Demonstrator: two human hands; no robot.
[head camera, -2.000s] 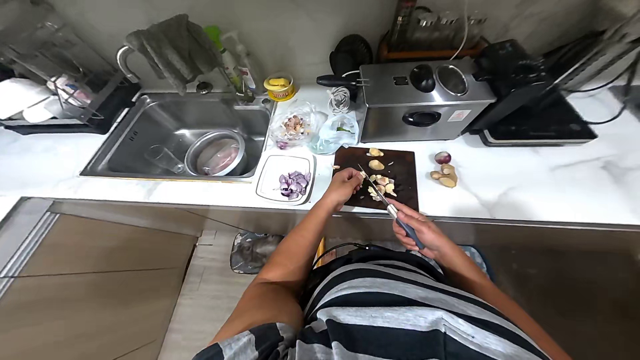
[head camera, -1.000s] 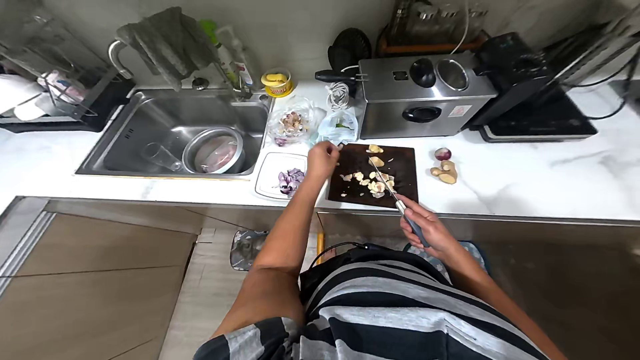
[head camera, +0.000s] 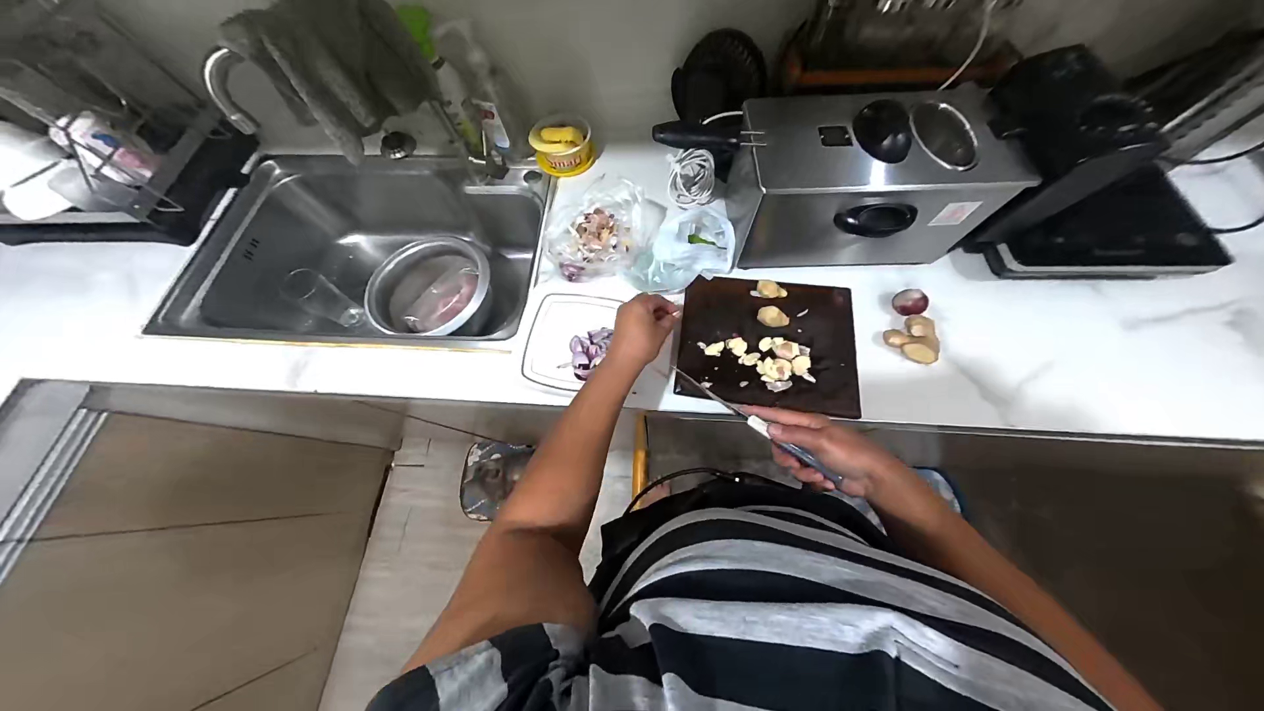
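Note:
My right hand (head camera: 825, 446) grips a kitchen knife (head camera: 760, 427) by its handle, with the blade pointing left over the near edge of a dark cutting board (head camera: 829, 346). Peeled garlic cloves (head camera: 775, 367) and two pieces of ginger (head camera: 772, 316) lie on the board. My left hand (head camera: 647, 324) is between the board and a white square plate (head camera: 545, 341), fingers pinched together; whether a small piece is between them cannot be made out. Cut purple shallots (head camera: 590, 351) lie on the plate, partly behind my left wrist.
Behind the plate are a plastic bag of peelings (head camera: 592, 237) and a bluish bag (head camera: 691, 242). A steel appliance (head camera: 889, 183) stands behind the board. To the right lie a red onion (head camera: 909, 302) and ginger root (head camera: 916, 341). A metal bowl (head camera: 430, 286) sits in the sink (head camera: 267, 217) at left.
My left hand has moved left, off the cutting board, to beside the plate. The knife in my right hand has come down from over the garlic to the board's near edge.

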